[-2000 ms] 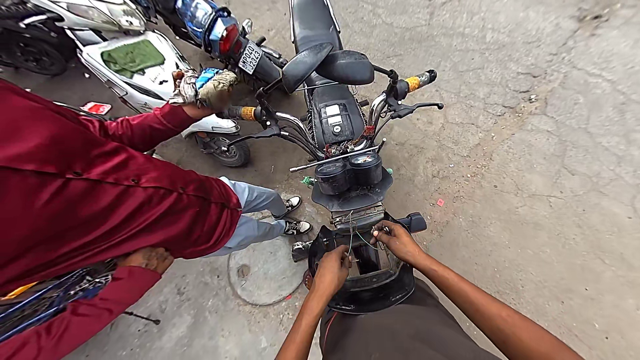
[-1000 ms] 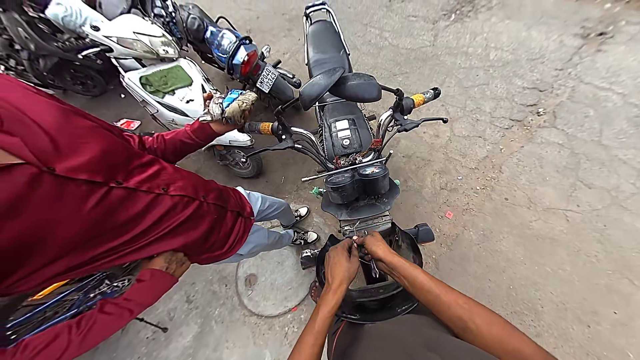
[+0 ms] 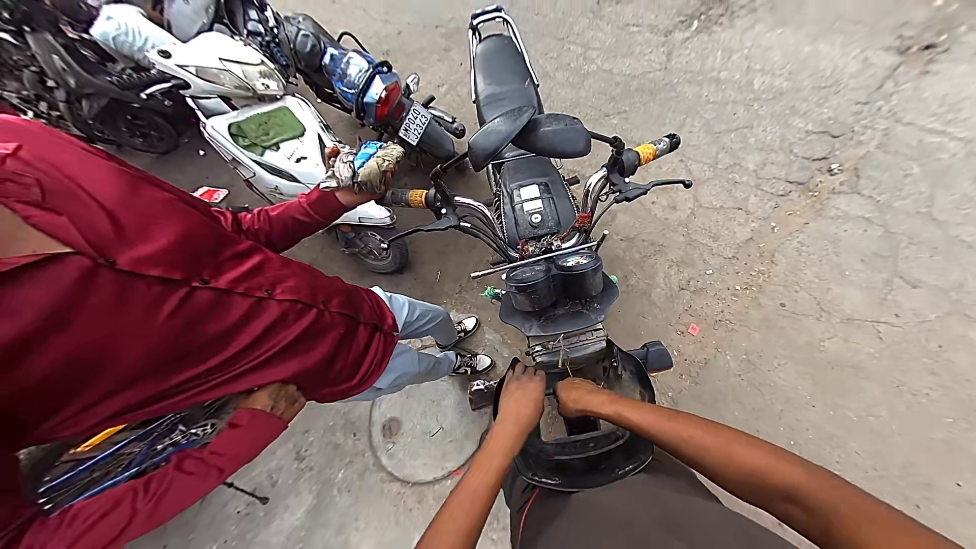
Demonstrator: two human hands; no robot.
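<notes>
My left hand [image 3: 523, 395] rests on the left inner edge of the black headlight cowl [image 3: 579, 467] at the front of a motorcycle. My right hand [image 3: 581, 398] is curled inside the cowl, close beside it; what its fingers hold is hidden. A thin wire [image 3: 564, 352] shows just above my hands, by the metal bracket [image 3: 568, 347]. Farther up are the twin instrument gauges [image 3: 555, 280] and the handlebar, with a long thin metal rod [image 3: 518, 265] lying across behind the gauges.
A person in a maroon shirt [image 3: 229, 305] stands at the left, one hand with rags [image 3: 366, 166] at the handlebar grip [image 3: 412, 198]. A white scooter [image 3: 267, 145] and other motorcycles stand behind. A round concrete cover [image 3: 423, 435] lies below left; turn signals [image 3: 654, 357] stick out beside the cowl.
My hands were close together at the bracket one second ago; now they are lower and apart, the left at the cowl's edge and the right inside the cowl.
</notes>
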